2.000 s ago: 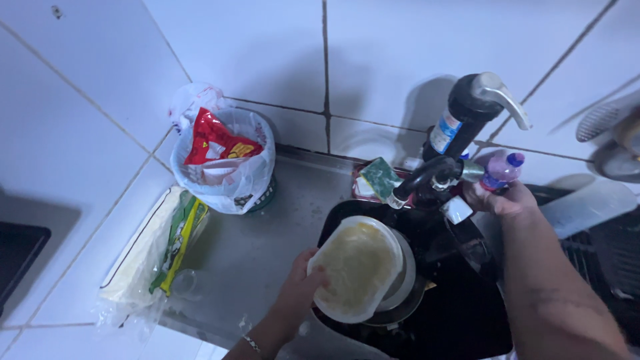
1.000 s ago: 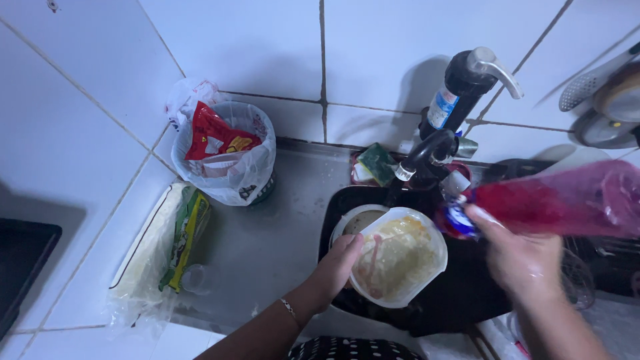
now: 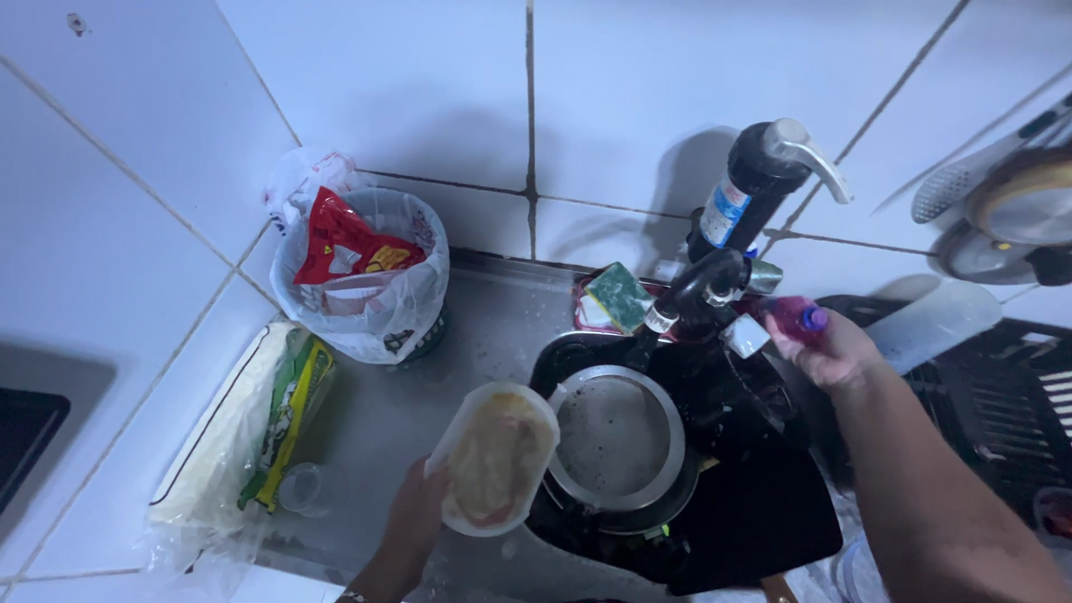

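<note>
My left hand (image 3: pixel 419 511) grips the rim of a white oval plastic tub (image 3: pixel 494 461) with pale, yellowish residue inside. The tub is left of a round metal pot (image 3: pixel 615 440) in the black sink (image 3: pixel 779 502). Behind the faucet's right side, my right hand (image 3: pixel 829 352) is closed around a bottle of pink liquid (image 3: pixel 796 318) with a blue-purple cap. A green and yellow sponge (image 3: pixel 620 297) rests on a red tray (image 3: pixel 582 314) beside the black faucet (image 3: pixel 703 285).
A bin lined with a white bag (image 3: pixel 402 318) holds a red wrapper (image 3: pixel 352 243). Left on the counter lie a green-yellow package (image 3: pixel 293 419) and a clear cup (image 3: pixel 306 490). A black water filter (image 3: pixel 754 184) is on the wall. A black dish rack (image 3: pixel 997 419) and hanging utensils (image 3: pixel 946 188) are at right.
My right hand has moved the pink bottle from over the sink back beside the faucet. My left hand has shifted the tub left, uncovering the pot.
</note>
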